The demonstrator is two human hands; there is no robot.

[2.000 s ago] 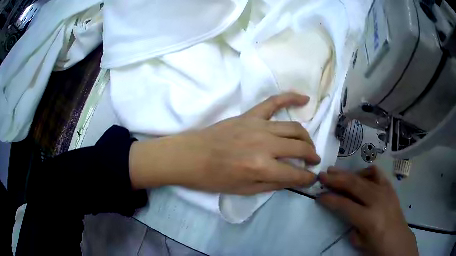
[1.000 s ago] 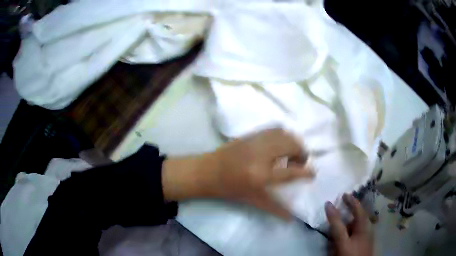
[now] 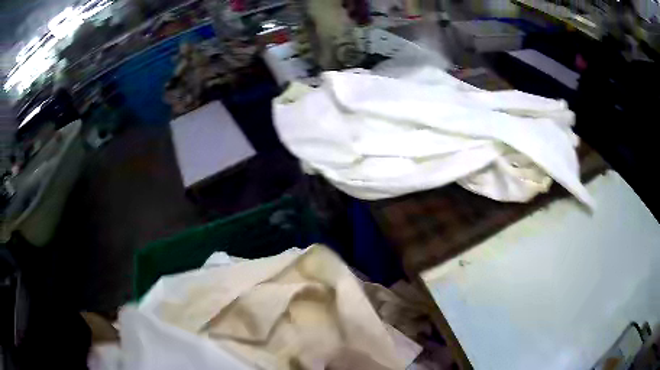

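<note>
A cream and white cloth [image 3: 289, 311] lies bunched at the bottom, in front of the green crate, its lower part cut off by the picture's edge. A large white cloth [image 3: 405, 130] is heaped on the brown plaid surface [image 3: 441, 227] at the upper middle, one pointed end hanging toward the white table. Neither of my hands shows clearly; whether one is at the cream cloth's blurred lower edge cannot be told. The sewing machine is out of the picture.
The white table [image 3: 543, 282] is at the lower right, with a small dark-edged object [image 3: 626, 347] near its corner. A green crate [image 3: 217, 238] stands behind the cream cloth. A white-topped bench [image 3: 210, 141] is further left. Blue containers and heaped cloth are in the blurred background.
The view has swung left, away from the machine. Both hands and the dark sleeve have left the picture. The crate and cream cloth have come into view.
</note>
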